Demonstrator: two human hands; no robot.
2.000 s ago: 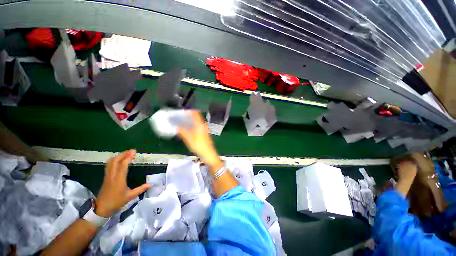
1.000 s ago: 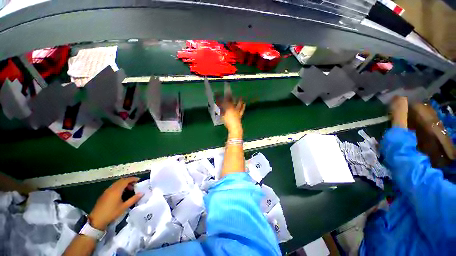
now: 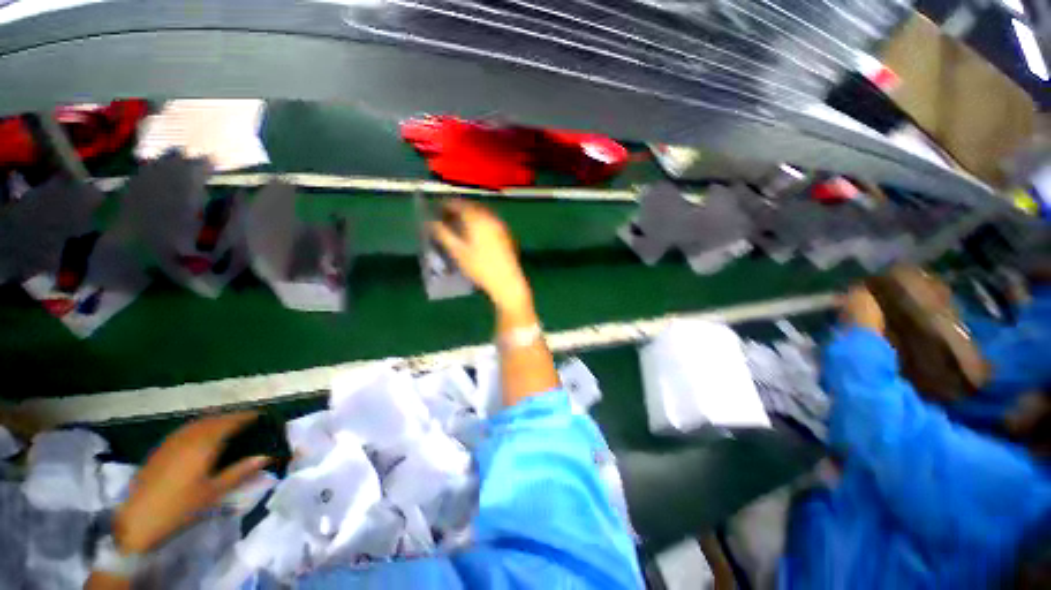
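My right hand [image 3: 482, 251] is at an open retail box [image 3: 444, 277] on the green belt, its fingers apart over the box's top and flap. No packet shows in it, though the fingers are blurred. My left hand [image 3: 190, 475] is open, fingers spread, above the left side of a loose heap of white packets [image 3: 329, 490]; it holds nothing. The packets lie in front of me, some with a small dark mark. My right forearm reaches across the heap.
More open boxes [image 3: 302, 259] stand on the green belt [image 3: 380, 328], left and right. Red pieces [image 3: 496, 150] lie beyond it. A white block [image 3: 697, 378] sits on the near bench. A neighbouring worker's blue sleeve [image 3: 882, 403] is at right. A grey shelf [image 3: 254, 52] crosses overhead.
My right hand carried a white piece earlier, then reached a box; no piece shows in it now. My left hand has moved left and lower. The view has shifted, and boxes appear further left.
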